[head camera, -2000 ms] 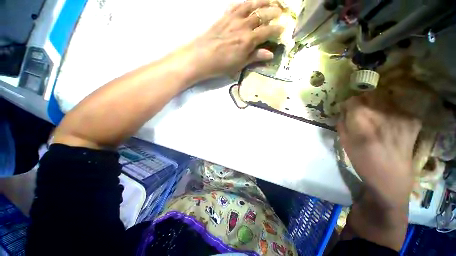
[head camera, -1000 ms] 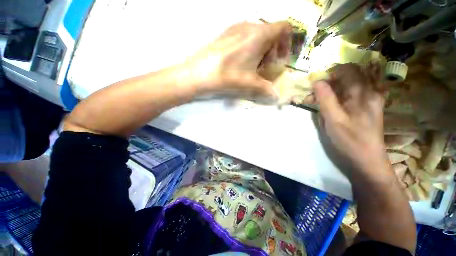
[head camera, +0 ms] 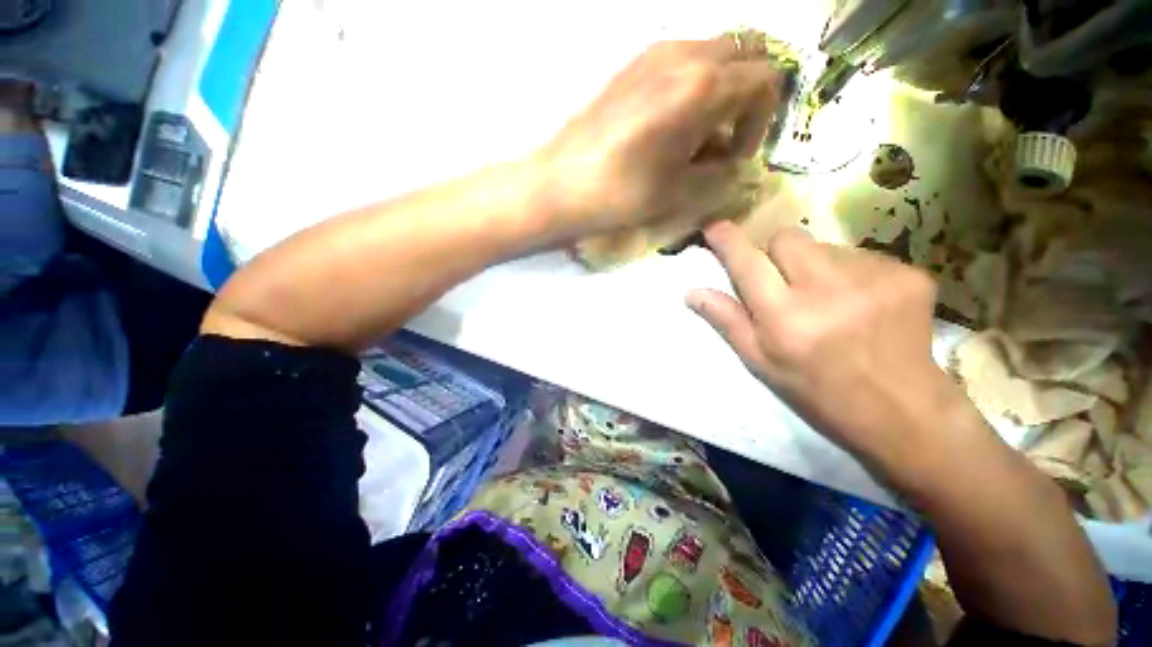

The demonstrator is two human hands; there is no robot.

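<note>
A beige fabric piece (head camera: 619, 243) lies under my left hand on the near left part of the machine bed (head camera: 941, 228). My left hand (head camera: 676, 133) is bent over the fabric with its fingers curled, left of the needle area; its grip is partly hidden. My right hand (head camera: 809, 297) is at the bed's near edge, its index fingertip at the fabric's near edge and its thumb apart. The presser foot and needle area (head camera: 815, 108) is in bright light just beyond the left fingers.
A crumpled pile of beige pieces (head camera: 1074, 367) lies at right. The machine head (head camera: 935, 38) and a white ribbed knob (head camera: 1045, 161) are upper right. Blue baskets (head camera: 872, 569) stand below the white table (head camera: 569, 316). Part of a person in blue (head camera: 57, 291) shows at left.
My right hand came from the pile at right to the fabric near my left hand, then drew slightly toward me. A beige piece now shows under my left hand. The view shifted.
</note>
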